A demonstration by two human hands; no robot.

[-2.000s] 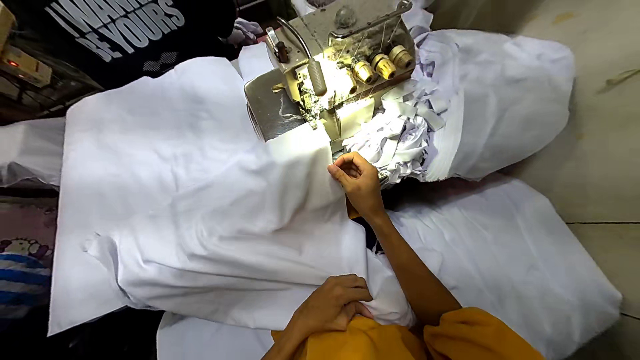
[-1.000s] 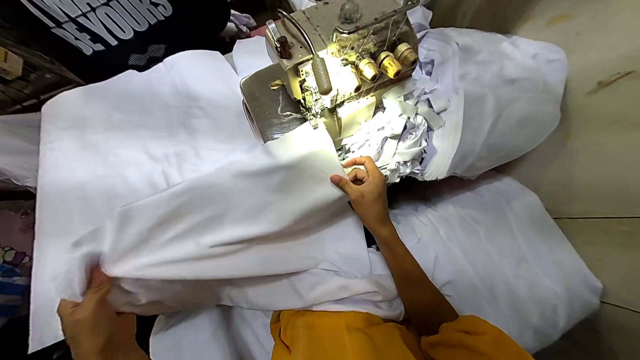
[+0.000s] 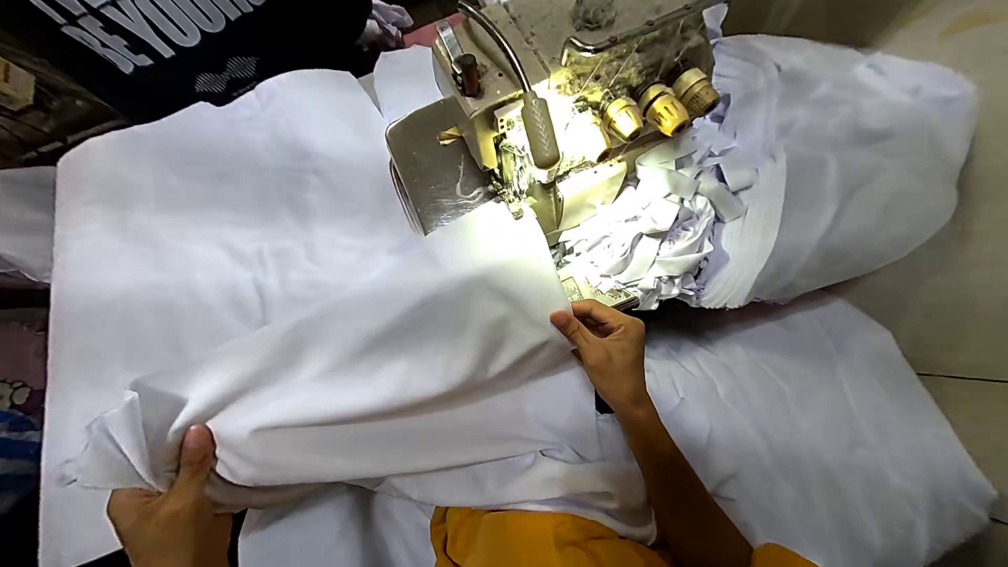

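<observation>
A wide white fabric sheet [image 3: 378, 354] spreads from the overlock sewing machine [image 3: 551, 87] toward my lap. One corner of it lies lit at the needle area, beneath the gooseneck lamp [image 3: 539, 130]. My right hand [image 3: 610, 350] pinches the fabric's right edge between thumb and fingers, just below the machine. At lower left, my left hand [image 3: 177, 496] grips a gathered part of the same fabric, thumb on top. The fabric lies in loose folds between both hands. The needle itself is hard to make out in the glare.
White fabric trimmings [image 3: 661, 236] pile up right of the needle area. Beyond them is a bulging white cloth bundle [image 3: 866, 165], with more white fabric [image 3: 803, 425] below it. Dark printed clothing [image 3: 197, 47] is at upper left. Tiled floor [image 3: 953, 315] shows at right.
My left hand has gone from beside my lap to the lower left, where it now grips the fabric. My right hand stays at the fabric's right edge near the machine.
</observation>
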